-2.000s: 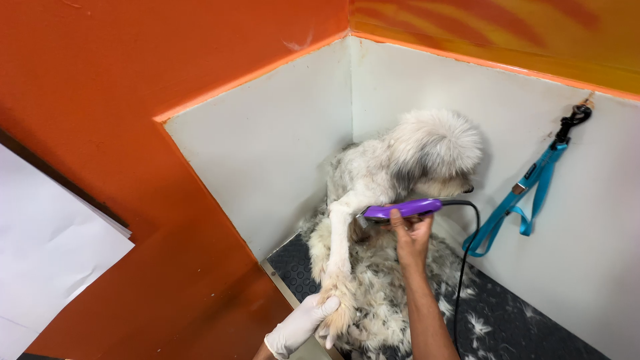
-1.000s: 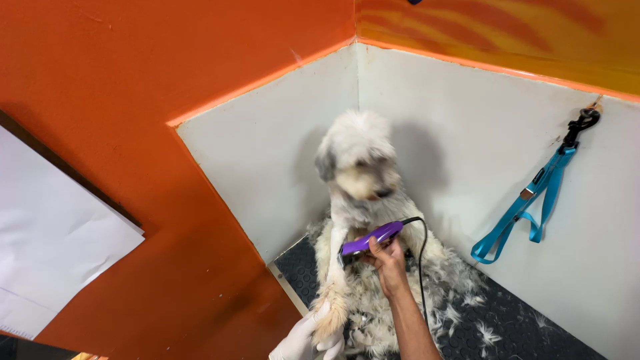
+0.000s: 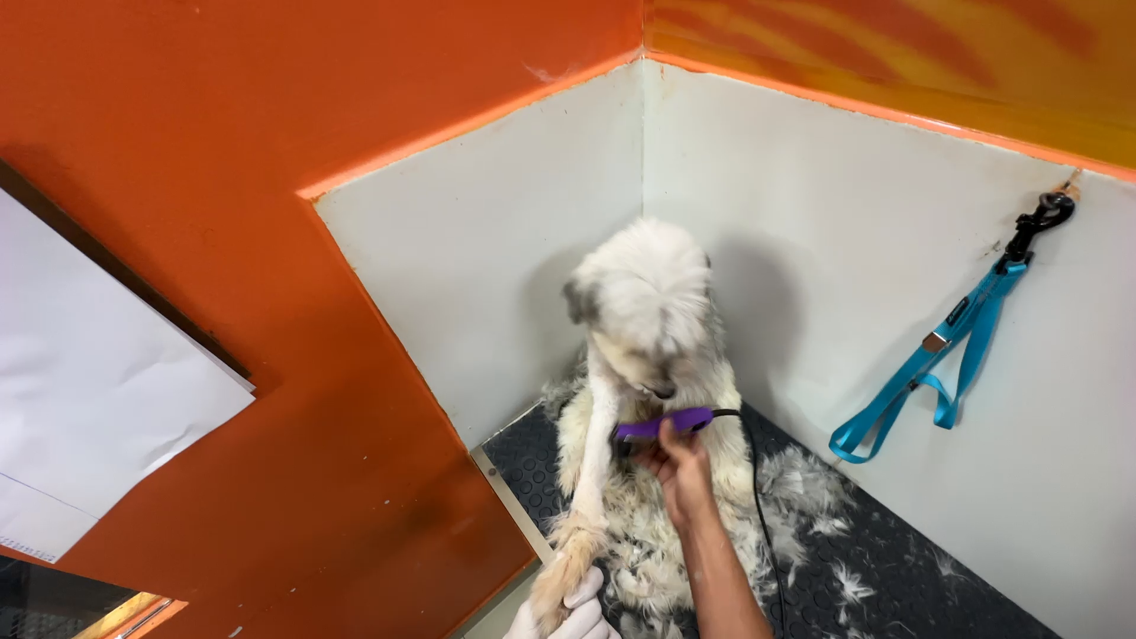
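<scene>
A white and grey dog (image 3: pixel 652 284) sits in the corner on a black rubber mat (image 3: pixel 896 568), its head lowered. My left hand (image 3: pixel 577 617), in a white glove, holds the dog's outstretched paw (image 3: pixel 565 568), which has longer tan fur. My bare right hand (image 3: pixel 679 466) grips a purple electric clipper (image 3: pixel 666 425). The clipper's blade end is beside the upper part of the closely trimmed foreleg (image 3: pixel 596 444), below the muzzle; whether it touches is unclear. A black cord (image 3: pixel 759 497) runs from the clipper down past my right forearm.
Clipped fur (image 3: pixel 803 484) lies in clumps on the mat, mostly right of the dog. A turquoise strap (image 3: pixel 963 328) hangs from a black clip on the white wall panel (image 3: pixel 887 204). Paper sheets (image 3: pixel 106 373) hang on the orange wall at left. A metal edge strip (image 3: pixel 513 501) borders the mat.
The dog's head was turned to the right, then faced forward, and is now bowed toward the clipper. The clipper stays in my right hand and the paw in my left.
</scene>
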